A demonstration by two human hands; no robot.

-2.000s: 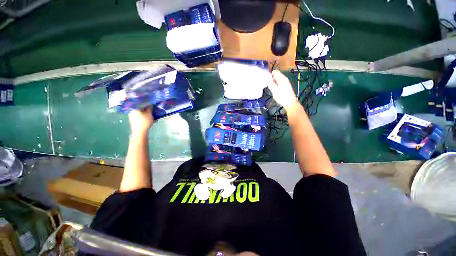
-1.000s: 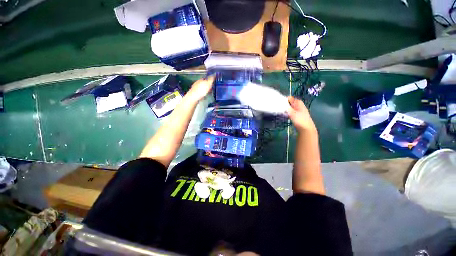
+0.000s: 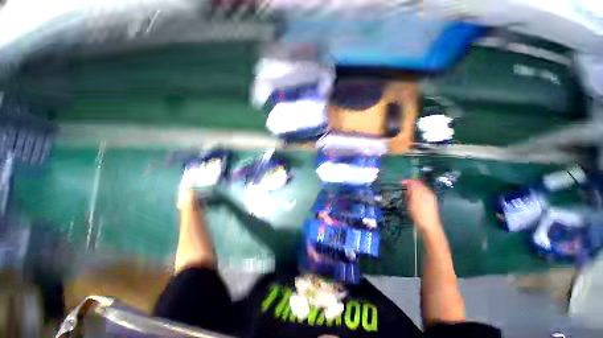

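The view is blurred. My left hand (image 3: 187, 194) is at the lower left edge of an open blue and white box (image 3: 207, 171); I cannot tell if the fingers are closed on it. Another dark open box (image 3: 268, 173) lies just right of it. A blue box with a white front (image 3: 347, 173) and raised pale flap lies at the middle. Several blue boxes (image 3: 344, 234) overlap in a column below it, towards my body. My right hand (image 3: 420, 198) is right of this column, over the cables, with nothing visible in it.
A larger open carton (image 3: 295, 117) stands behind, left of the brown board (image 3: 360, 121) with mouse (image 3: 393, 119). Cables (image 3: 395, 214) and white scraps (image 3: 436, 128) lie nearby. Blue boxes (image 3: 522, 210) lie at the right. A blue screen (image 3: 397, 43) is at the far side.
The camera view has tilted up. My left hand has moved from the middle box to the left box. My right hand no longer holds the white piece; the middle box now shows a white front.
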